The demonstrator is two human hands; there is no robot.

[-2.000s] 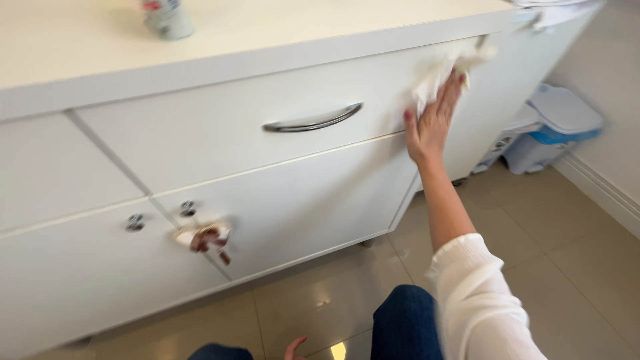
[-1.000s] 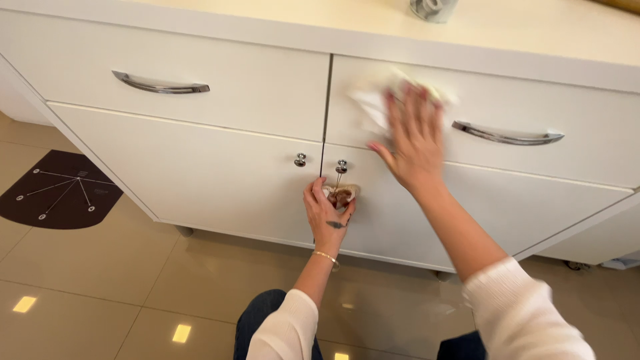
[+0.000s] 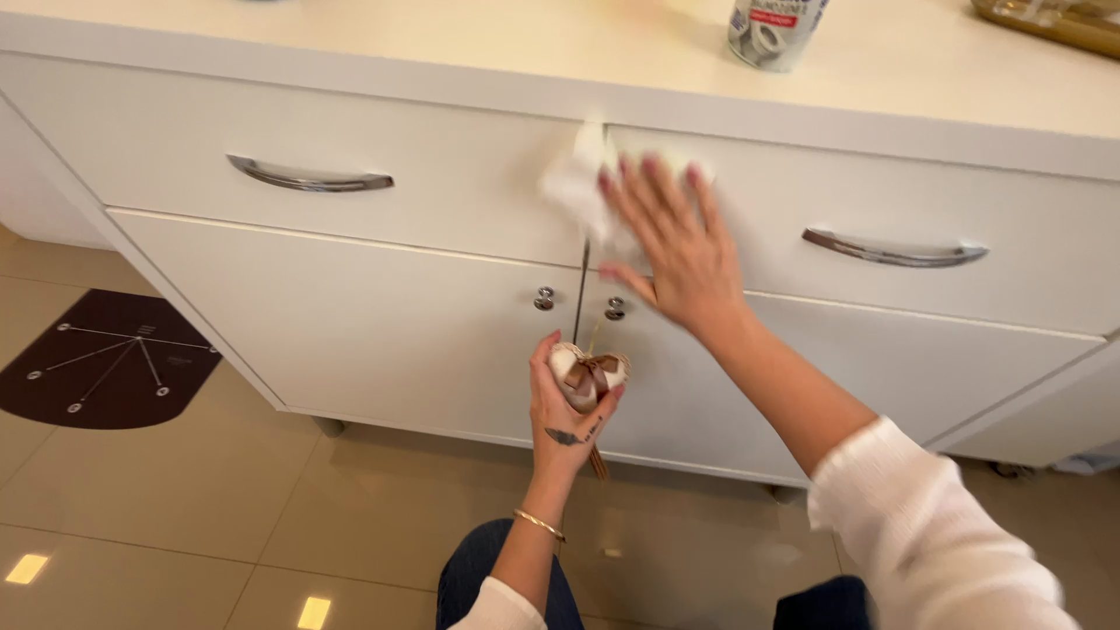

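My right hand presses a white cloth, blurred by motion, flat against the drawer fronts at the gap between the two drawers. Below it, my left hand holds a cream heart-shaped ornament with a brown ribbon bow. The ornament hangs by a thin cord from the knob of the right cabinet door. A second metal knob is on the left door. Curved chrome handles sit on the left and right drawers.
On the white cabinet top stands a spray-type can with printing, near the front edge. A brown tray is at the back right. A dark mat with white lines lies on the tiled floor, left of the cabinet.
The right hand and cloth have moved left along the drawer fronts, from the right drawer's far end to the gap between the drawers. The left hand has come up and taken hold of the heart ornament.
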